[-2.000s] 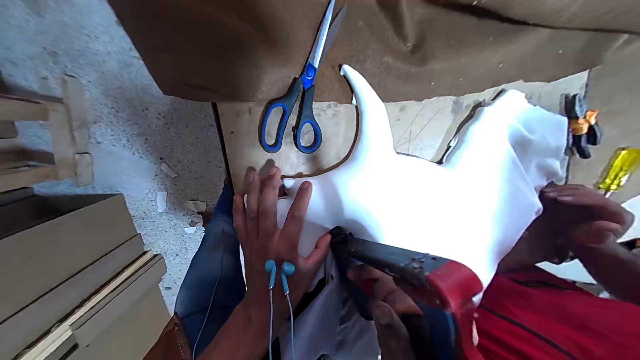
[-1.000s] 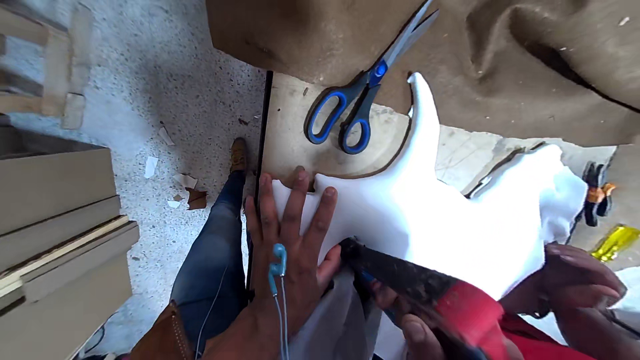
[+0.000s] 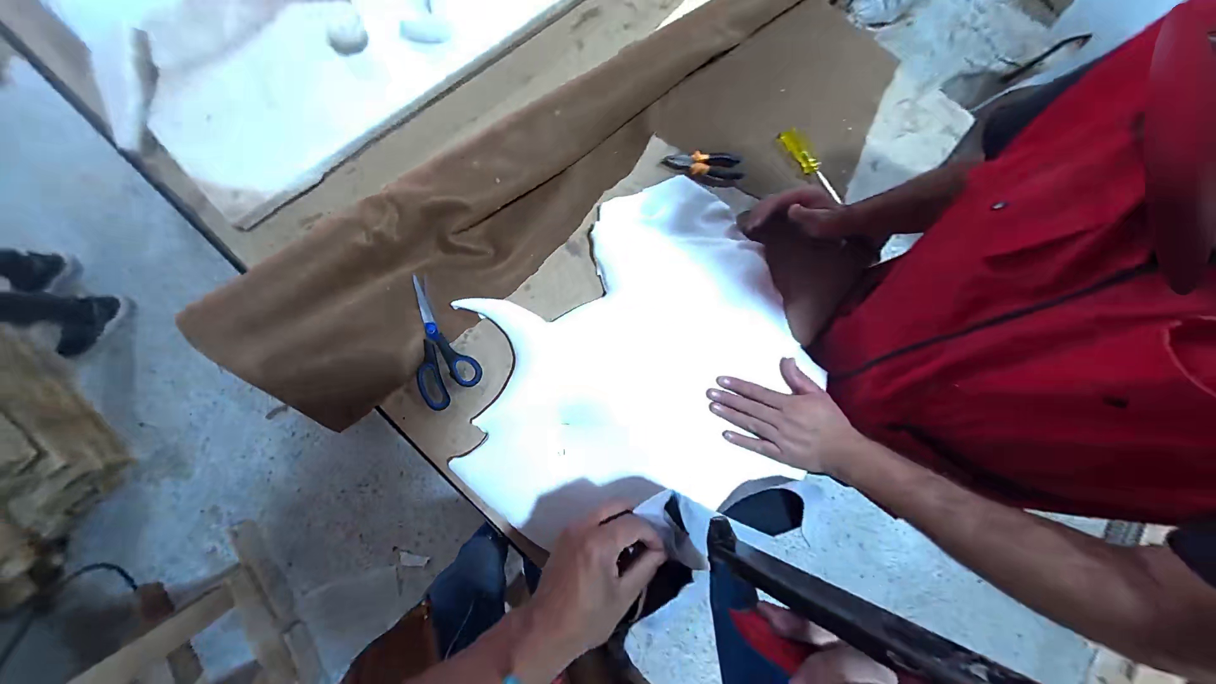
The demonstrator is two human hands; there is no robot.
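Note:
A white fabric-covered, curved panel (image 3: 627,380) with a horn-like point lies on the table. My left hand (image 3: 598,570) pinches the loose edge of its white fabric (image 3: 665,522) at the near side. My right hand (image 3: 826,655), partly hidden at the bottom edge, grips a long black and red staple gun (image 3: 836,603), its nose beside the fabric edge, just right of my left hand. Blue-handled scissors (image 3: 432,332) lie partly open, left of the panel. Beyond the panel are orange-handled pliers (image 3: 701,165) and a yellow-handled screwdriver (image 3: 800,152).
A co-worker in a red garment (image 3: 1007,313) stands at the right, one hand (image 3: 793,423) flat on the panel, the other (image 3: 817,237) at its far right edge. Brown sheet material (image 3: 380,275) drapes over the table (image 3: 418,413). A wooden frame (image 3: 247,589) stands lower left.
My left hand has gone from lying flat on the panel to pinching its fabric edge. The staple gun's nose is off the panel's top. A co-worker's hand now lies flat on it. The view has swung widely.

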